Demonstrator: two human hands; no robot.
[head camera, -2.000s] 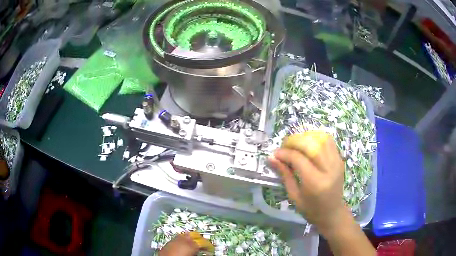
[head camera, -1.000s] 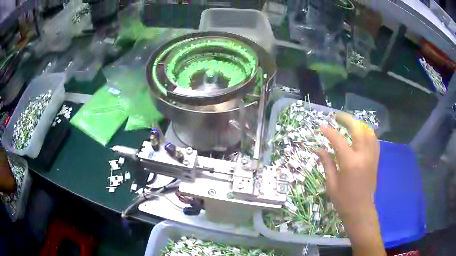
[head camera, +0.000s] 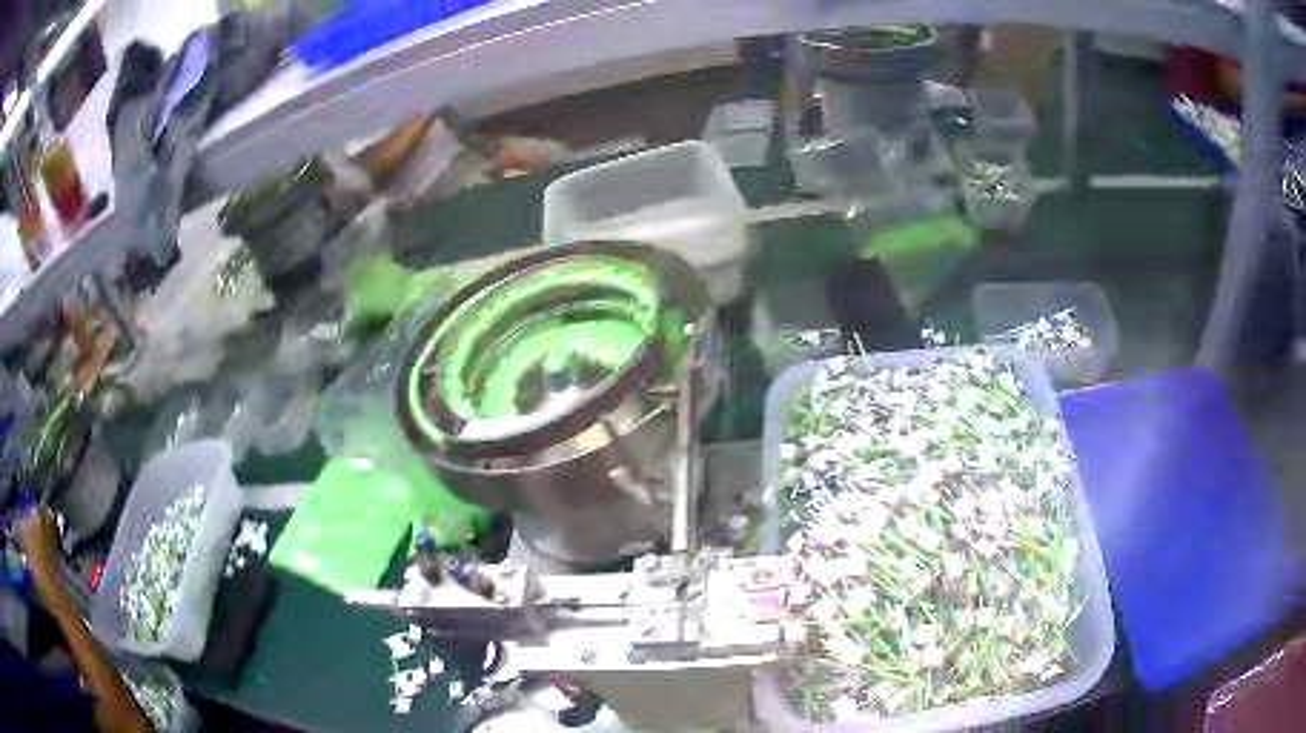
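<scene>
Neither of my hands is in the picture. The assembly fixture (head camera: 688, 609), a silver metal block, stands in front of me below the vibratory bowl feeder (head camera: 552, 375), which holds bright green pieces. A narrow metal feed track (head camera: 683, 473) runs from the bowl down to the fixture. The large translucent tub (head camera: 1100, 630) right of the fixture is heaped with small white-and-green workpieces (head camera: 931, 530). The pneumatic cylinder (head camera: 487, 584) with dark-blue fittings lies at the left of the fixture. The view is somewhat blurred.
A blue lid (head camera: 1182, 523) lies right of the tub. Green bags (head camera: 347, 526) and loose white pieces (head camera: 408, 670) lie left of the machine. Another parts tub (head camera: 215, 516) stands farther left, near a person's arm (head camera: 79, 630). An empty translucent container (head camera: 645, 196) stands behind the bowl.
The view has tilted up, so the machine sits lower and more of the line shows behind. My right hand, over the large tub before, is out of view. The near tub has also left the picture.
</scene>
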